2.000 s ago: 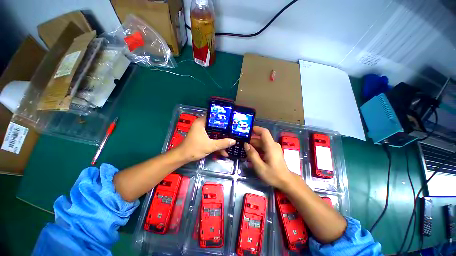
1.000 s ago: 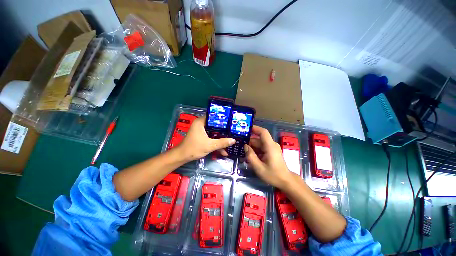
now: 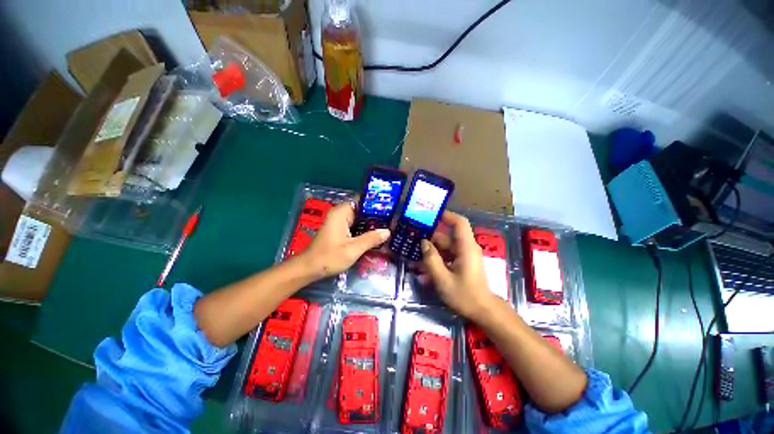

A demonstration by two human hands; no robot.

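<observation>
My left hand [image 3: 338, 243] holds a black-fronted keypad phone [image 3: 379, 197] upright, its screen lit dark blue with a picture, my thumb on its keys. My right hand [image 3: 459, 264] holds a second keypad phone [image 3: 426, 204], tilted to the right, its screen light blue and white, my thumb at its keypad. The two phones nearly touch at their lower ends and are spread at the top. Both are above a clear blister tray [image 3: 582, 269]. Red open-backed phones [image 3: 359, 368] lie face down in its pockets; some at the back right show a white battery [image 3: 546, 274].
Behind the tray lie a cardboard sheet [image 3: 459, 161] and white paper [image 3: 556, 169]. A bottle [image 3: 343, 63] stands at the back. A red pen [image 3: 179, 247] and clear tray with packaging [image 3: 153, 220] are left. A teal instrument [image 3: 647, 203] with cables and more phones [image 3: 726, 370] are right.
The phones have spread apart at the top; the right one now leans right. Its screen has changed from a dark picture to light blue and white. The view has shifted slightly.
</observation>
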